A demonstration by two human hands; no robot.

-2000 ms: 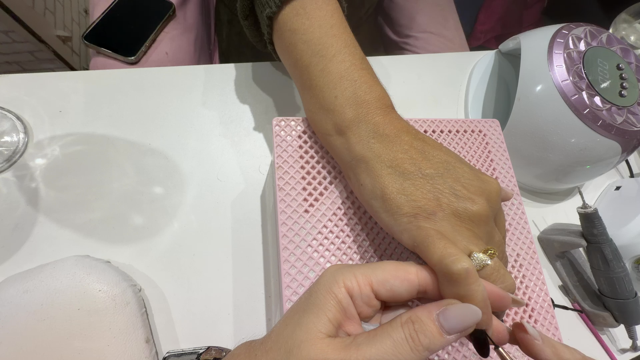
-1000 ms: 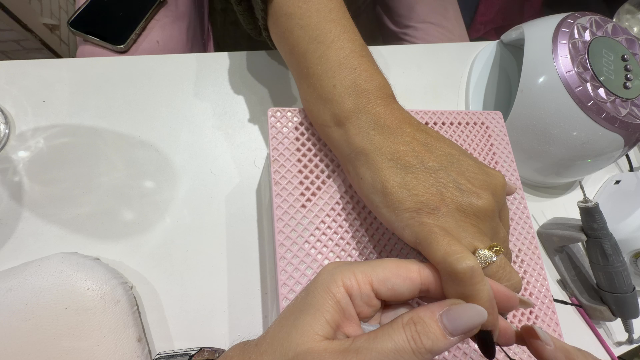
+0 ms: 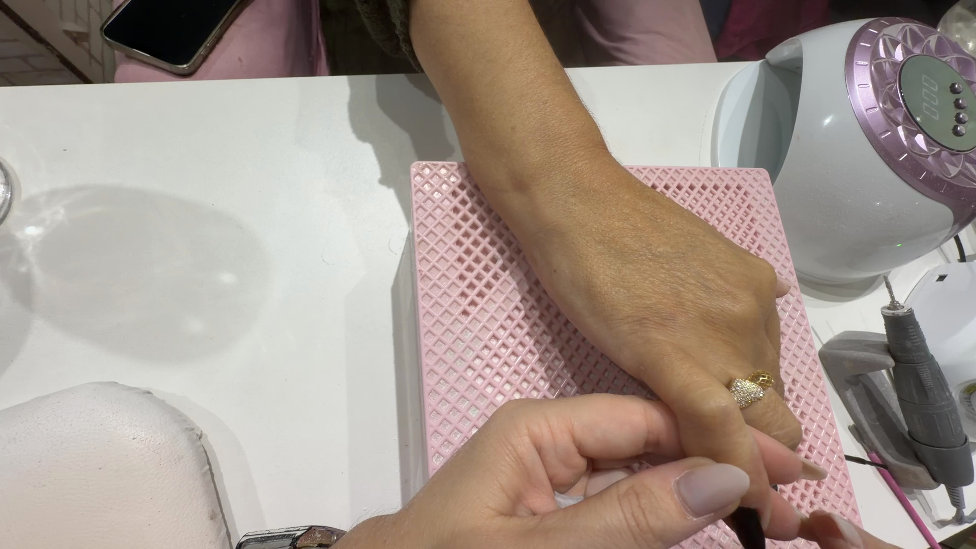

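My left hand [image 3: 602,476] comes in from the bottom edge and grips a finger of another person's hand [image 3: 656,282] between its thumb and fingers. That hand wears a gold ring with sparkling stones [image 3: 747,390] and lies palm down over a pink lattice-topped box [image 3: 488,335]. A dark nail [image 3: 746,526] shows at the tip of the held finger. A bit of white material sits in my left palm. Only fingertips of my right hand [image 3: 835,528] show at the bottom edge, close to the held finger; whatever they hold is hidden.
A white and purple nail lamp [image 3: 831,168] stands at the upper right. Below it, a grey nail drill handpiece [image 3: 923,389] rests in a holder beside a pink stick [image 3: 903,499]. A white cushion [image 3: 99,473] lies lower left. A phone [image 3: 171,30] rests on the other person's leg.
The fingertips of my right hand have moved slightly lower, toward the frame's bottom edge. My left hand keeps its hold on the finger.
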